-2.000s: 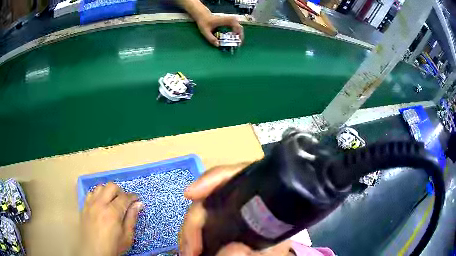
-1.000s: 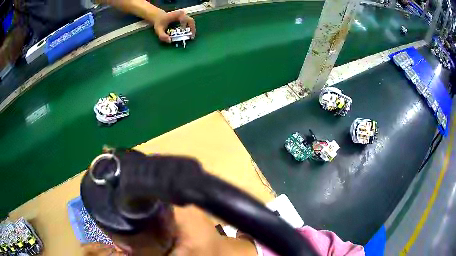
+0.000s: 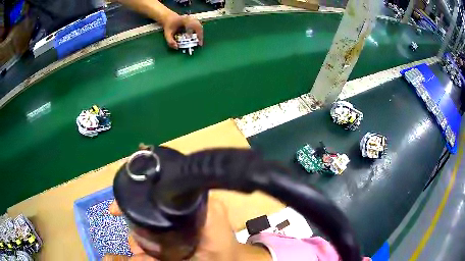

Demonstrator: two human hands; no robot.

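My right hand (image 3: 216, 234) is closed around the black electric screwdriver (image 3: 158, 199), which stands nearly upright with its metal ring on top. Its thick cord curves right over my pink sleeve. My left hand (image 3: 120, 257) shows only as a bit of skin at the bottom edge, below the driver; the rest is hidden or cut off. The light-blue screw bin (image 3: 85, 216), holding many tiny screws (image 3: 108, 229), lies left of the driver, partly covered by it. The driver's tip and anything under it are hidden.
Cardboard (image 3: 51, 201) lies under the bin. Stacked assemblies (image 3: 20, 237) sit at left. A white plate with dark pads (image 3: 285, 224) is at right, with loose units (image 3: 346, 114) beyond. The green conveyor (image 3: 204, 86) carries a unit (image 3: 93, 121); another person's hand (image 3: 176, 25) holds one.
The driver has gone from lying slanted over the bin to upright, then shifted slightly right in view. My left hand has left the screws. The conveyor unit has moved left.
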